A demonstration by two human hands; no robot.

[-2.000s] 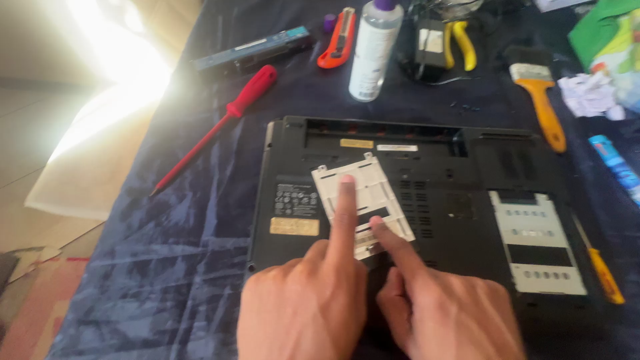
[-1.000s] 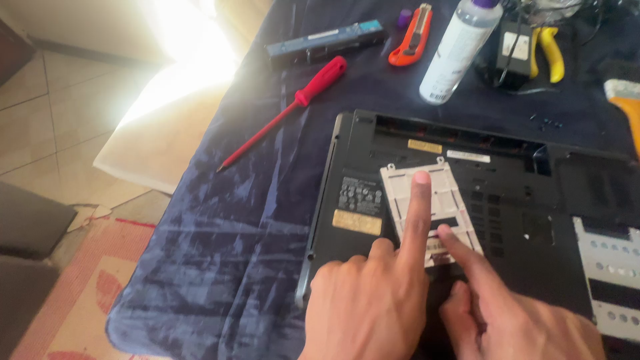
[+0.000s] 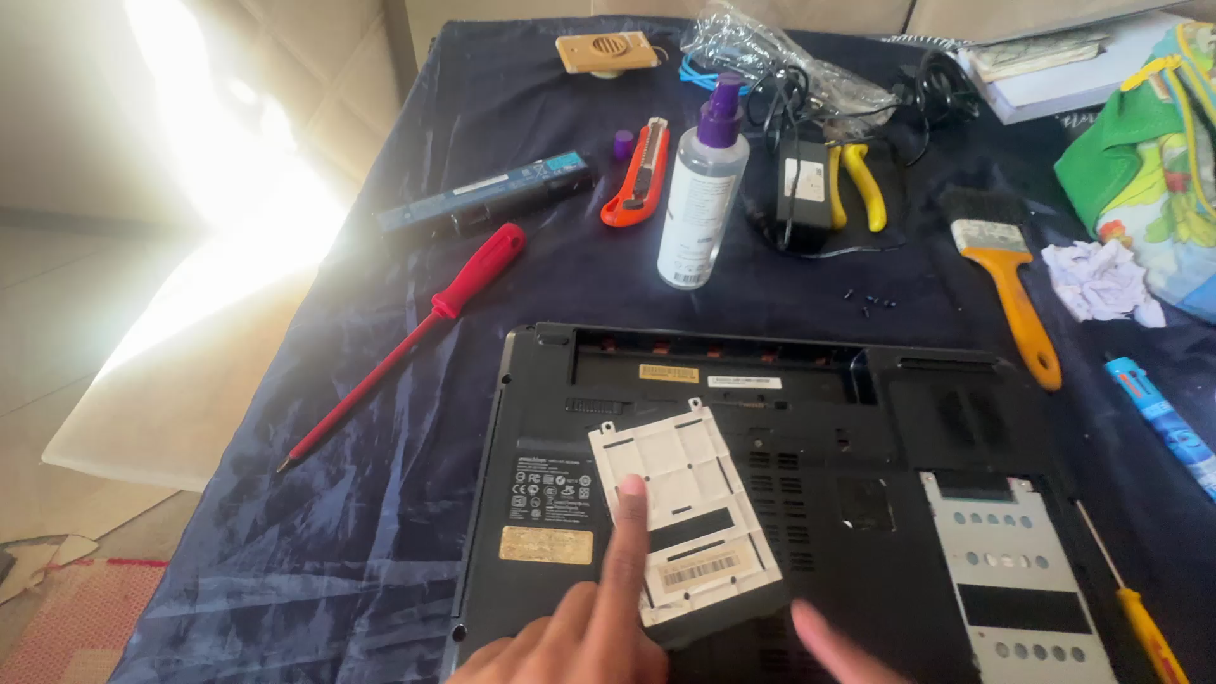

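A black laptop (image 3: 836,589) lies bottom side up on a dark blue cloth, its battery bay uncovered at the far edge. On it, at a slant, rests a pale drive-bay cover (image 3: 674,456) with a dark strip and a label. My left hand (image 3: 594,617) touches this cover with the extended index fingertip; the other fingers are curled. My right hand (image 3: 841,651) is mostly below the picture, with one blurred finger just off the cover's lower right corner. A metal drive caddy (image 3: 1007,560) sits in the bay at the laptop's right.
Beyond the laptop lie a red screwdriver (image 3: 408,347), laptop battery (image 3: 484,195), orange utility knife (image 3: 638,176), spray bottle (image 3: 701,190), power adapter (image 3: 803,195), yellow-handled pliers (image 3: 860,190) and small screws (image 3: 869,301). Rightward are a paintbrush (image 3: 1015,294), crumpled paper (image 3: 1102,280) and yellow screwdriver (image 3: 1145,627).
My right index finger has come off the cover and moved down to the right. My left index finger remains on the cover. The view has shifted considerably.
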